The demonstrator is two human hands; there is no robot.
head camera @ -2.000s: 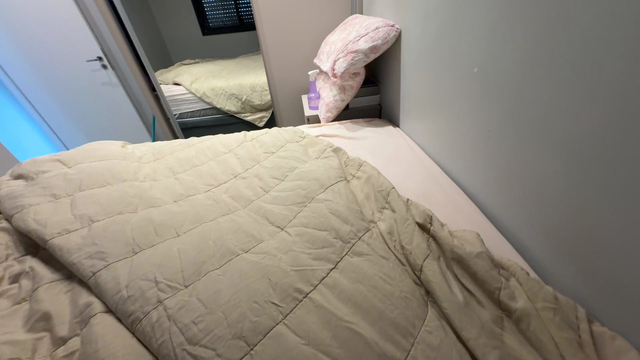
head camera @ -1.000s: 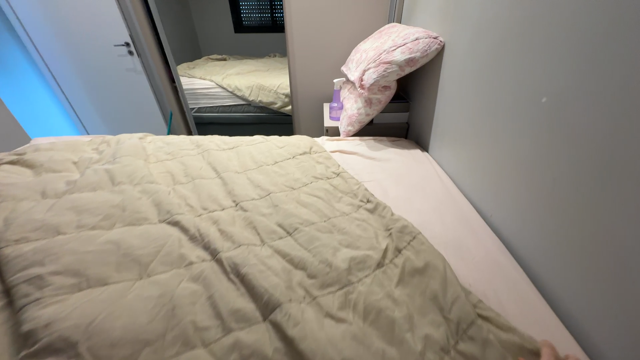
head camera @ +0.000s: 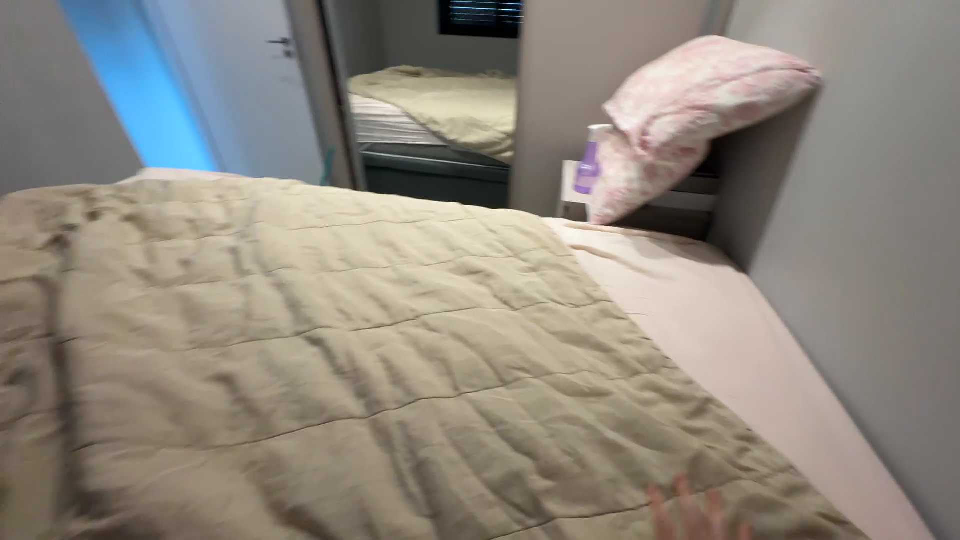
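A beige quilted comforter (head camera: 420, 352) spreads over most of the bed, with wrinkles running between its seams. At the bottom right, my right hand (head camera: 697, 514) is over the comforter near its right edge, blurred, fingers apart and holding nothing visible; whether it touches the fabric I cannot tell. A pale pink fitted sheet (head camera: 697, 322) shows between the comforter and the wall. My left hand is out of view.
Pink and white pillows (head camera: 712, 94) lean beside the wall at a small nightstand (head camera: 574, 196) with a purple bottle (head camera: 587, 169). Beyond the bed are a mirror (head camera: 439, 112) and a door (head camera: 232, 82). A grey wall (head camera: 877, 225) borders the right side.
The comforter's right side, bunched near the wall two seconds ago, now lies flatter, with more sheet showing. My right hand, only partly visible at the lower right one second ago, shows more fingers.
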